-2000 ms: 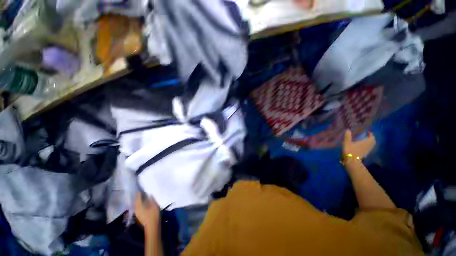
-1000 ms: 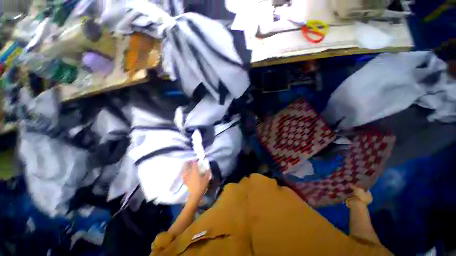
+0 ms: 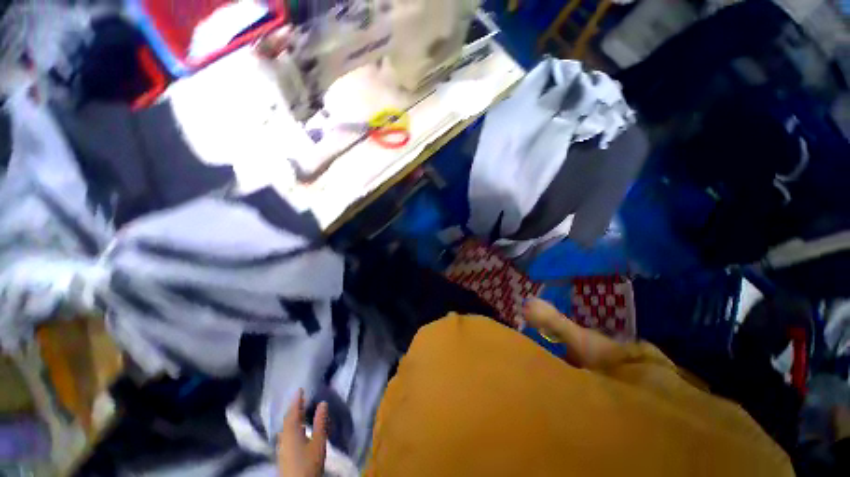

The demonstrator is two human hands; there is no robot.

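A large white-and-black bundle of cut pieces (image 3: 210,270), gathered at its left, lies over the table edge at the left. More white and black pieces (image 3: 298,368) hang below it. My left hand (image 3: 303,440) is at the bottom, fingers apart, in front of these pieces; no grip shows. My right hand (image 3: 564,333) is over the red-and-cream patterned cloth (image 3: 489,278); it is blurred and whether it holds the cloth cannot be told. White and grey pieces (image 3: 527,154) lie behind the cloth.
A white wood-edged table (image 3: 438,116) bears a sewing machine (image 3: 410,42), scissors with red and yellow loops (image 3: 390,129) and a red basket (image 3: 182,33). An orange-brown board (image 3: 79,368) is at the left. A dark blue crate (image 3: 685,312) is at the right.
The view has turned to the right and blurred. My left hand has left the knotted white bundle. My right hand is now nearer the middle of the patterned cloth.
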